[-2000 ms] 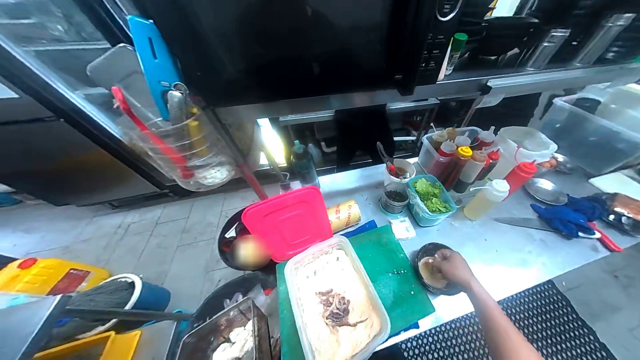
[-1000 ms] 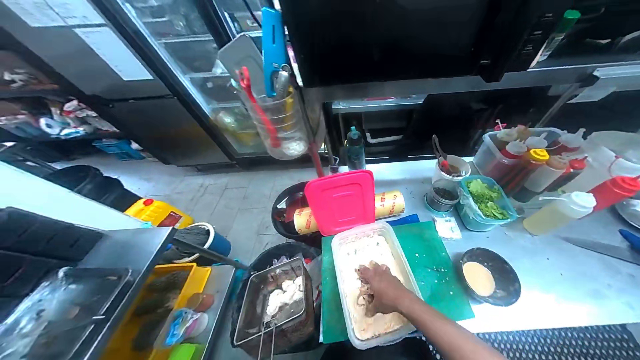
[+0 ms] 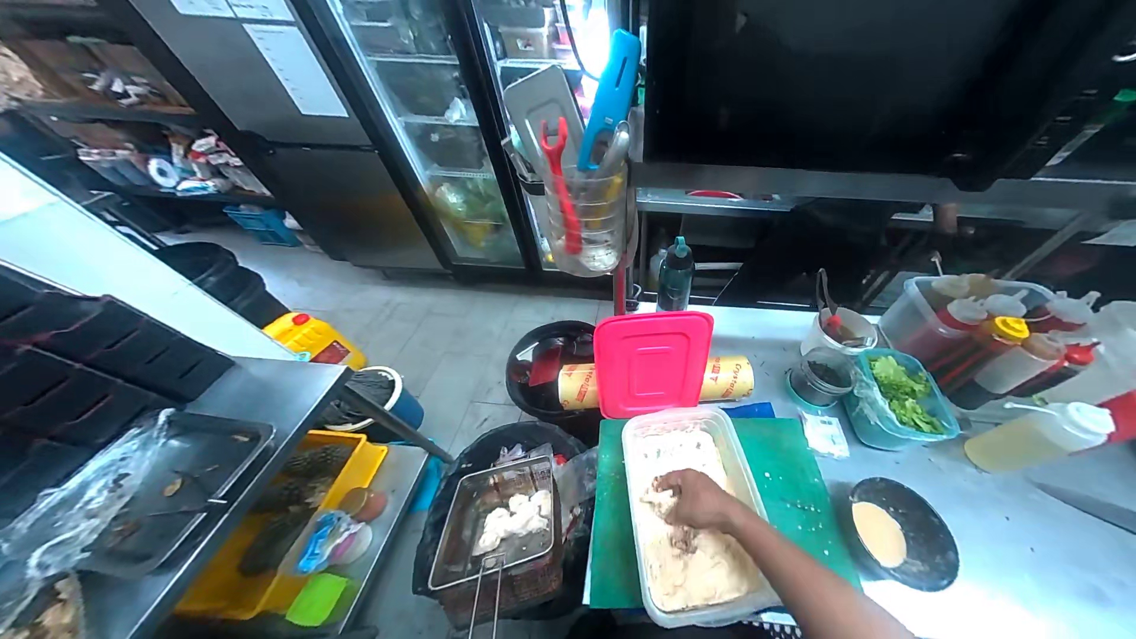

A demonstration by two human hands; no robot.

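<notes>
My right hand (image 3: 697,501) reaches into a white plastic tub (image 3: 759,568) of pale flour-like coating. Its fingers are in the coating around small coated pieces; how firmly they grip is hidden. Under the tub lies a green cutting board (image 3: 785,470). A wire fry basket (image 3: 510,568) with floured pieces (image 3: 515,519) is left of the board. To the right, a black bowl (image 3: 932,550) holds a beige batter or sauce (image 3: 879,532). The pink lid (image 3: 652,364) stands behind the tub, against a roll of cling film (image 3: 728,379). My left hand is out of view.
Squeeze bottles (image 3: 1038,435), a tub of lettuce (image 3: 905,399) and a knife (image 3: 1087,506) are on the right of the steel counter. A holder of utensils (image 3: 586,213) hangs above the back edge. At left, a steel table (image 3: 266,382) stands beside a yellow crate (image 3: 222,568).
My right hand was at the black bowl two seconds ago, then moved left into the tub, where it remains. The dark pieces seen lying on the coating are now largely covered. The view has swung left.
</notes>
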